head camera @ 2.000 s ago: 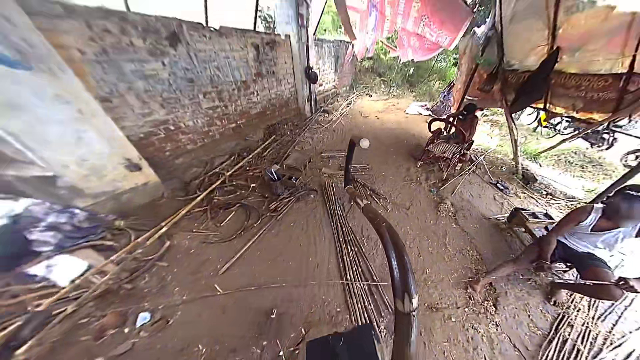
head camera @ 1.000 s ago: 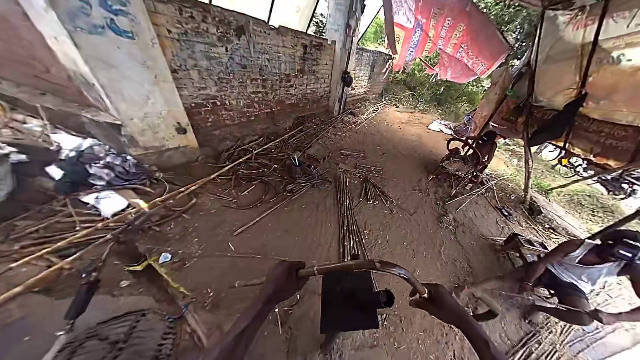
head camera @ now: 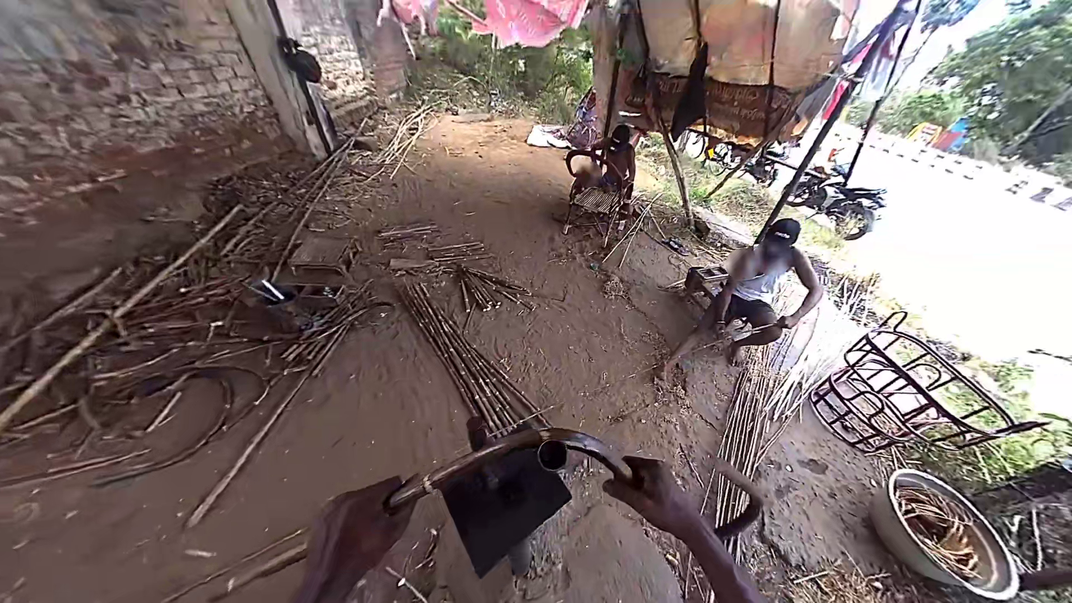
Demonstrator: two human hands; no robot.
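A thick, curved brown cane pole (head camera: pixel 502 442) spans the lower middle of the view. My left hand (head camera: pixel 360 528) is closed around it on the left, and my right hand (head camera: pixel 649 494) grips it on the right. One end of the pole hooks round beyond my right forearm; another stretch runs out low on the left. Between my hands, just below the arch, stands a dark metal plate (head camera: pixel 507 511) with a short round pipe (head camera: pixel 552 455) at its upper right corner. Whether the pole touches the pipe, I cannot tell.
Straight canes (head camera: pixel 465 360) lie ahead on the dirt, with tangled canes (head camera: pixel 193 352) at left. A seated person (head camera: pixel 762 285) works at right, near a cane frame (head camera: pixel 913 385) and a basin (head camera: pixel 900 536) of coiled strips. Another person (head camera: pixel 618 163) is beside a chair farther back.
Both hands, out of view two seconds ago, came onto the pole by one second ago and still hold it. The view has swung to the right, bringing in the basin and cane frame.
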